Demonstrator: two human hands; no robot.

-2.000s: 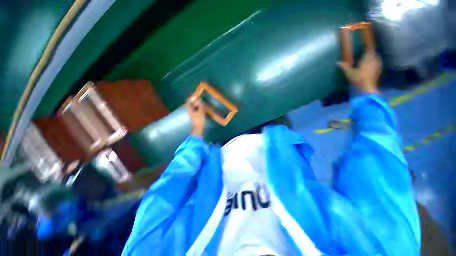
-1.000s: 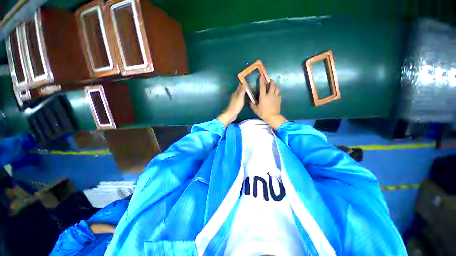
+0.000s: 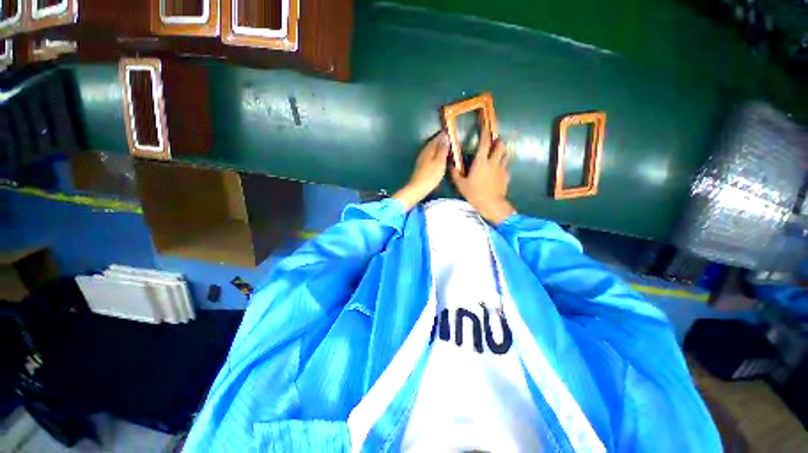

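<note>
An orange-brown rectangular frame (image 3: 451,110) is held near the middle of the green bench, slightly tilted. My left hand (image 3: 430,166) holds its left side near the lower corner. My right hand (image 3: 485,177) holds its right side and bottom, with fingers partly over the opening. A second frame (image 3: 563,181), or a low stack of them, lies on the bench to the right of my right hand, not touched. How many frames are in my hands I cannot tell.
Large white-edged frame stacks (image 3: 324,40) stand at the back left, with a smaller stack (image 3: 188,106) in front. A shiny clear pile (image 3: 744,190) lies at the right end of the green bench (image 3: 372,133). Below are an open carton (image 3: 190,208), white stacked panels (image 3: 133,296) and blue floor.
Two seconds ago my hands were far apart, each with a frame. The right one now lies on the bench, and both hands are at the other. Since one second ago, that frame is more upright.
</note>
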